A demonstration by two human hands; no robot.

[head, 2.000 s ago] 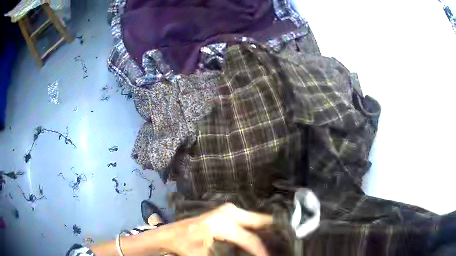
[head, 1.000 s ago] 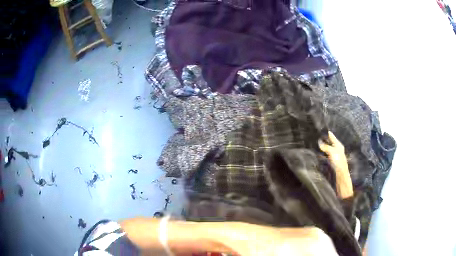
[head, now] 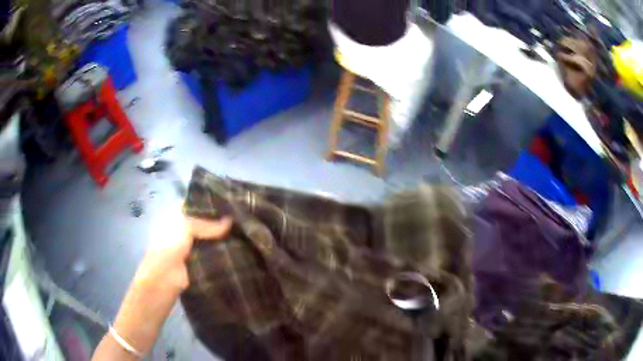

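The brown plaid garment [head: 317,261] is held up, spread and blurred, across the lower middle. My left hand [head: 173,247], with a white band at the wrist, grips its upper left edge, thumb over the cloth. A white-rimmed loop [head: 412,302] shows in front of the garment's lower middle; I cannot tell what it belongs to. My right hand is not visible. The dark purple lining [head: 525,243] of the tweed jacket lies to the right of the plaid garment.
A red stool [head: 104,134] stands at the upper left. A wooden stool [head: 361,116] with white cloth stands at the upper middle. A dark garment heap [head: 243,35] rests on a blue bin [head: 264,102]. Another person's hand [head: 578,60] is at the upper right.
The view has swung up and left, showing the stools and bins. The plaid garment is lifted and spread, with my left hand at its left edge. My right hand, seen on the garment before, has left sight.
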